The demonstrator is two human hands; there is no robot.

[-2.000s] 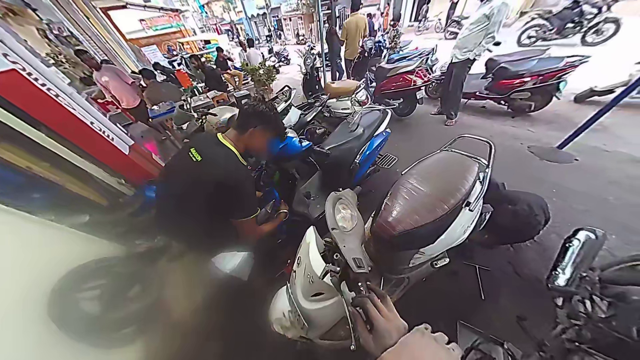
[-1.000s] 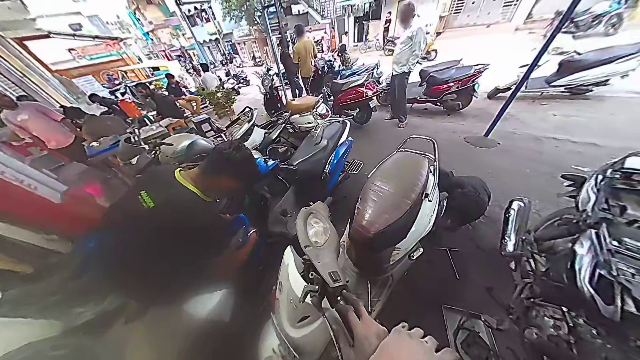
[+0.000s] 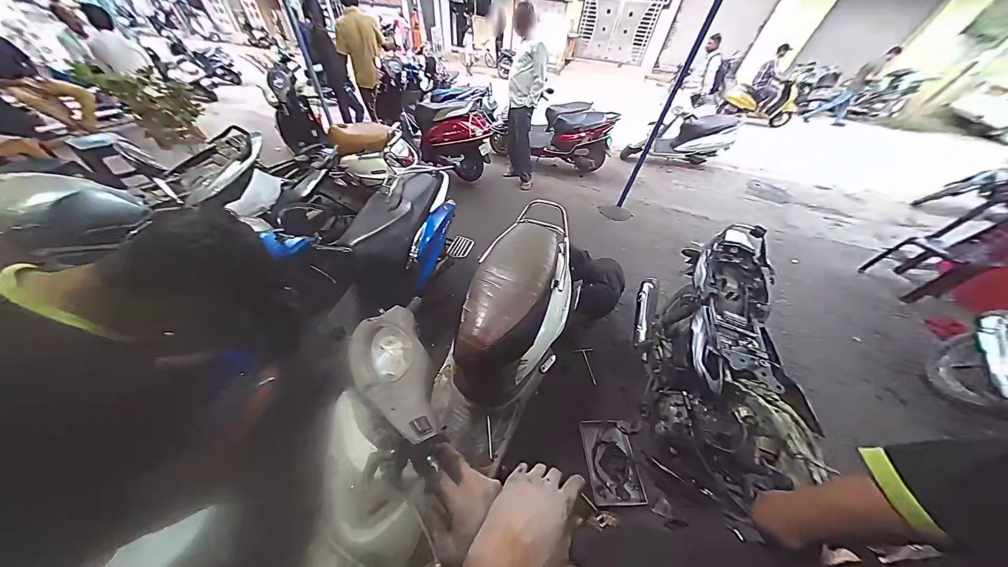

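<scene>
My left hand (image 3: 465, 492), with dark smudges on its fingers, reaches to the handlebar (image 3: 421, 457) of a white scooter; its fingertips are too blurred to tell how they meet it. Just right of it is my right hand (image 3: 535, 508), back up and fingers apart, with nothing visible in it. The scooter has a grey headlight cover (image 3: 390, 362), a pale front body (image 3: 354, 488) and a worn brown seat (image 3: 508, 291) with a metal rear rail (image 3: 543, 213). A thin metal rod (image 3: 490, 437) shows near the floorboard.
A person's dark-haired head (image 3: 205, 276) is close at left; another person's forearm (image 3: 835, 504) enters at right. A stripped motorcycle (image 3: 732, 315), a tray with dark parts (image 3: 614, 465) and a T-shaped tool (image 3: 587, 366) lie right. A blue pole (image 3: 669, 102) and parked scooters stand beyond.
The view has swung right. The other person's forearm now shows at the right edge. My hands stay by the scooter's handlebar.
</scene>
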